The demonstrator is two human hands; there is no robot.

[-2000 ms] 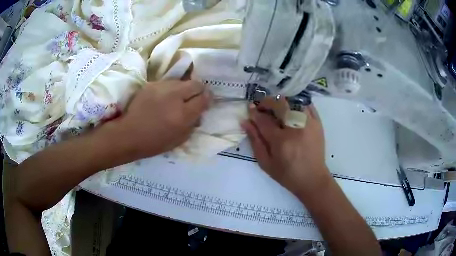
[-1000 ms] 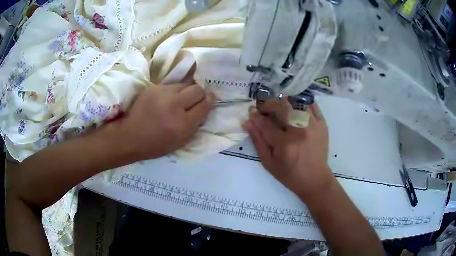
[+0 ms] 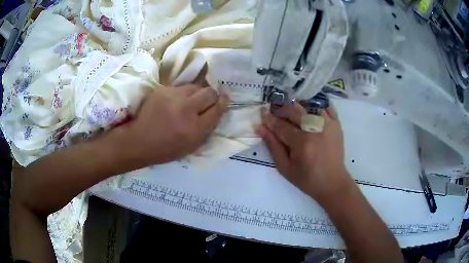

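Note:
The floral garment [image 3: 56,87] is heaped at the left, its plain cream cloth [image 3: 234,126] running under the needle area. A row of small dark holes [image 3: 239,83] lies in the cloth left of the presser foot [image 3: 276,101]. My left hand [image 3: 177,123] is closed on a thin silver pointed tool [image 3: 246,104] whose tip reaches the foot, and rests on the cloth. My right hand [image 3: 306,146] is right of the foot, fingertips on the cloth's edge; whether they pinch it is hidden. A small cream knob [image 3: 312,123] shows by its fingers.
The white machine head [image 3: 303,46] and tension dial [image 3: 364,79] stand above. Black snips [image 3: 428,192] lie on the bed at right. A printed ruler [image 3: 205,206] follows the front edge. A cardboard box [image 3: 105,233] is below left, beside hanging floral cloth [image 3: 68,226].
The whole view has shifted slightly, so everything sits a little further right. Both hands keep nearly the same place relative to the foot and cloth.

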